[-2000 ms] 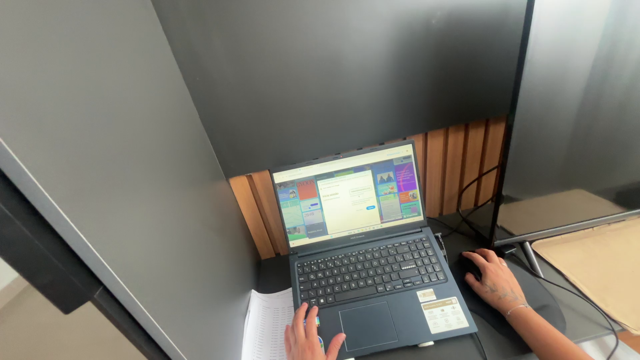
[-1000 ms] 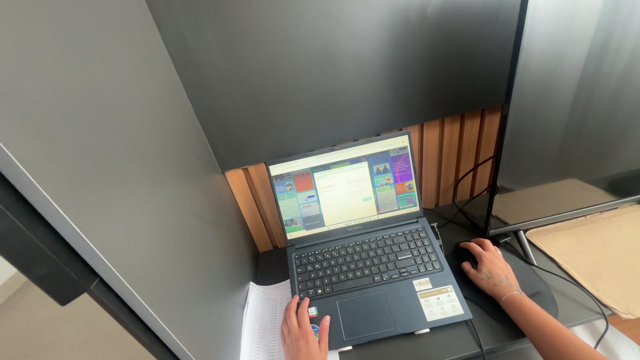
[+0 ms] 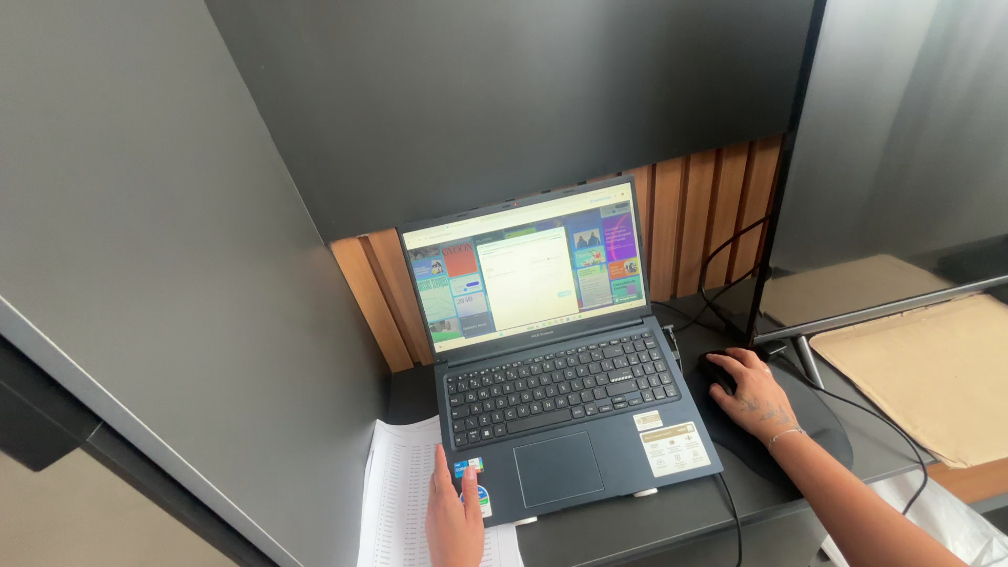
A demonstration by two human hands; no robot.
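An ASUS laptop [image 3: 551, 409] stands open on a dark desk, its lit screen [image 3: 528, 268] showing a pale window over coloured tiles. My left hand [image 3: 457, 512] rests at the laptop's front left corner, fingers extended over the palm rest's edge beside the stickers. Under that corner lie printed sheets of paper [image 3: 394, 480]. To the right, my right hand [image 3: 752, 394] is closed over a black computer mouse [image 3: 718, 373], which sits on a black mouse pad [image 3: 827, 433]. Much of the mouse is hidden by the fingers.
A large monitor or television [image 3: 898, 173] stands at the right on metal legs, with a beige folder or board [image 3: 929, 370] before it. Black cables [image 3: 874, 405] cross the desk. A grey panel [image 3: 157, 197] rises at left; wood slats [image 3: 669, 228] line the wall behind.
My left hand has shifted left off the palm rest area near the touchpad to the laptop's corner, its fingers closer together. My right hand stays on the mouse.
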